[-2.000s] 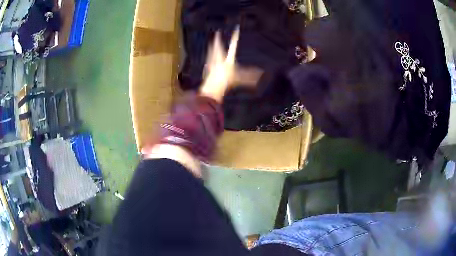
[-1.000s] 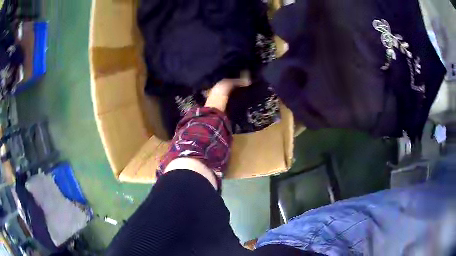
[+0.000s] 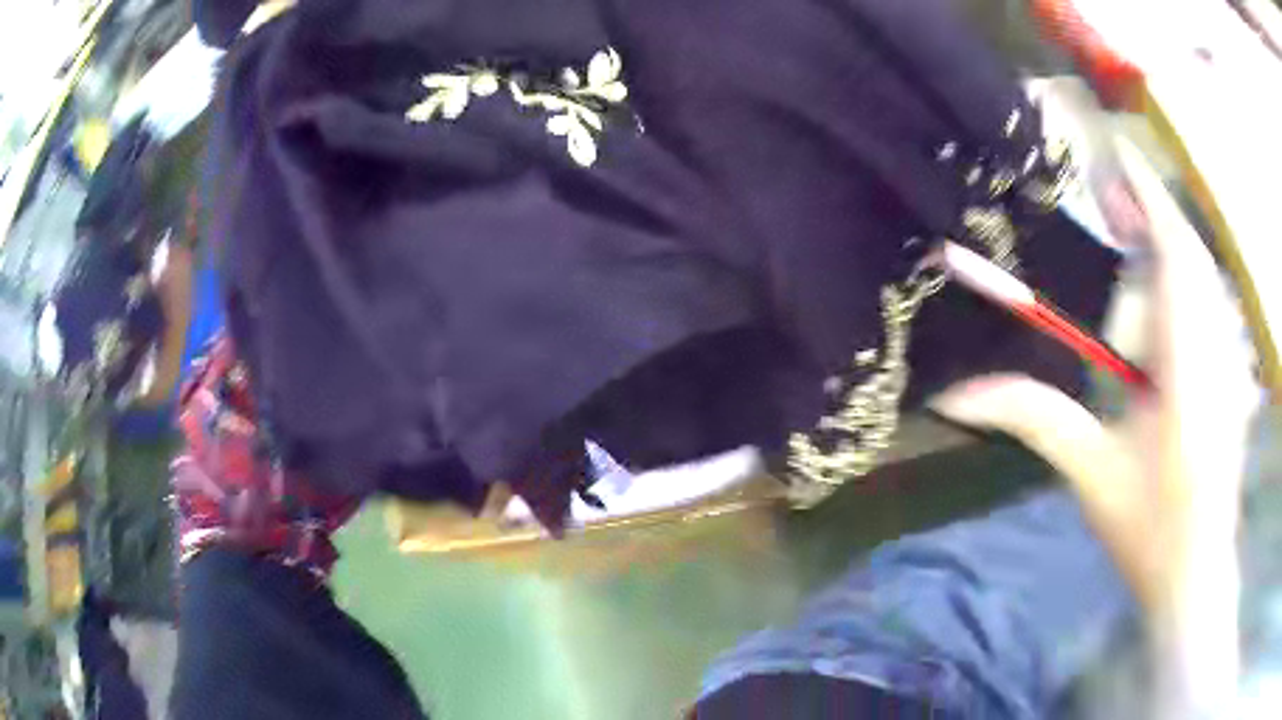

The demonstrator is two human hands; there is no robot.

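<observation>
A large dark purple garment piece [image 3: 520, 281] with pale gold floral embroidery fills the middle of the view, raised in front of me. My left plaid sleeve [image 3: 232, 457] shows at its left edge; my left hand is hidden behind the cloth. My right hand [image 3: 1125, 408] is at the right, blurred, with thumb and fingers spread around a thin red pencil [image 3: 1076, 342]. The pencil slants up-left over the cloth's embroidered right edge. A whitish-pink piece shows at its far end; I cannot tell if it is part of the pencil.
The cardboard box's edge [image 3: 464, 532] shows below the cloth, with white material [image 3: 682, 483] above it. Green floor [image 3: 562, 619] lies below. Blue denim [image 3: 928, 605] is at the lower right. A blurred orange-red object [image 3: 1090, 54] and curved table edge are at the right.
My left arm has moved left, away from reaching into the box. A dark embroidered piece now covers most of the view. My right hand and the red pencil have come into view.
</observation>
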